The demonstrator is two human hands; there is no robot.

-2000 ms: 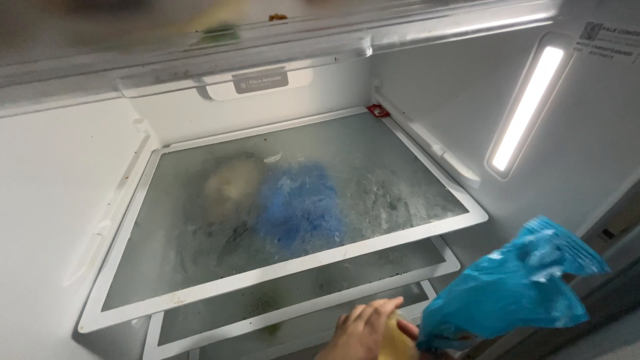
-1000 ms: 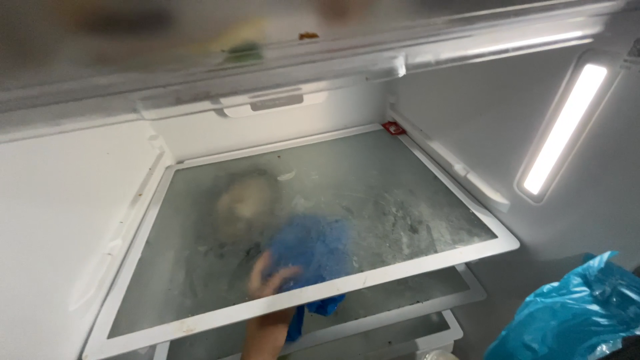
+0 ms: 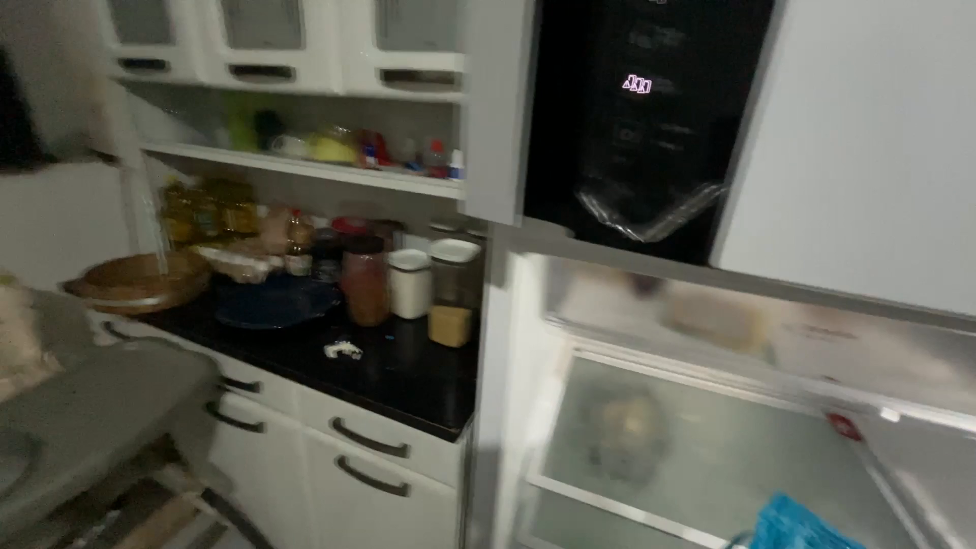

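Note:
Neither of my hands shows in this view. A light-blue plastic bag (image 3: pixel 801 526) reaches in at the bottom right edge, in front of the open refrigerator; what holds it is out of view. Behind it is the refrigerator's frosted glass shelf (image 3: pixel 732 457) with a pale rim, and a blurred round pale thing (image 3: pixel 629 427) shows through the glass at its left. A small red item (image 3: pixel 844 425) lies at the shelf's back right corner.
Left of the refrigerator, a black countertop (image 3: pixel 404 389) holds a dark blue plate (image 3: pixel 274 303), a brown basket-like dish (image 3: pixel 145 282), a white-lidded jar (image 3: pixel 410 284) and several bottles. A grey chair or padded seat (image 3: pixel 99 412) stands at the lower left. White cabinets hang above.
The view has swung left and up, to the kitchen counter. The hand seen on the darker blue bag under the shelf is out of view, and no blue shows through the glass there now.

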